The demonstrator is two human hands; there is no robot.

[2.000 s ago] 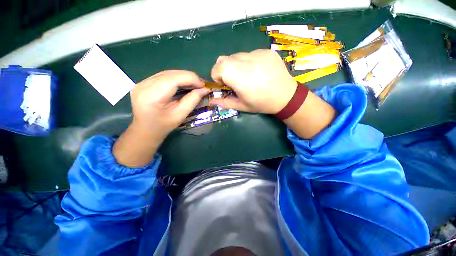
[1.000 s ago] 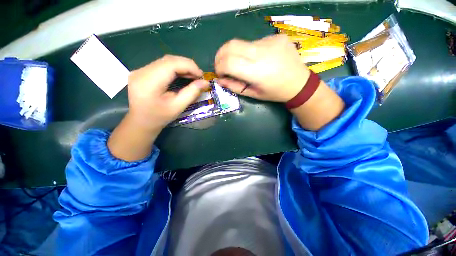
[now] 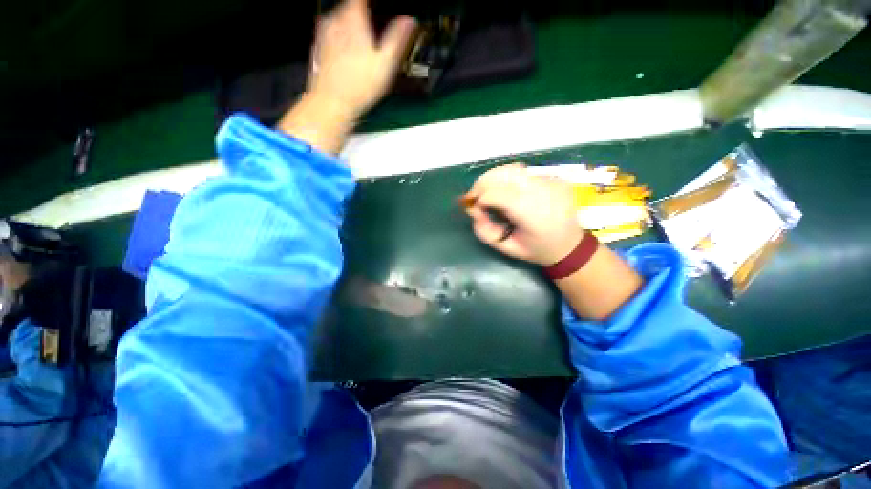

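Observation:
My left hand (image 3: 355,59) is stretched far forward over the belt, blurred, with thumb and fingers apart and fingertips near the top edge. A phone assembly (image 3: 432,55) with gold and dark parts lies just right of its thumb on a dark slab. My right hand (image 3: 525,215) is curled above the bench, left of the fanned flex cables (image 3: 621,212). A thin dark tool (image 3: 502,229) shows partly between its fingers; the rest is hidden. A small orange spot shows at its fingertips, too small to name.
A clear plastic bag of flex cables (image 3: 731,224) lies at the right. A white rail (image 3: 535,124) separates bench and belt. A grey post (image 3: 783,57) stands at upper right. The blue bin (image 3: 151,234) is partly behind my left sleeve. Dark equipment and part of a person show at far left.
My left hand has moved from the bench to the belt. The phone assembly no longer lies on the bench in front of me. My right hand has drawn apart from the left. The view has tilted up.

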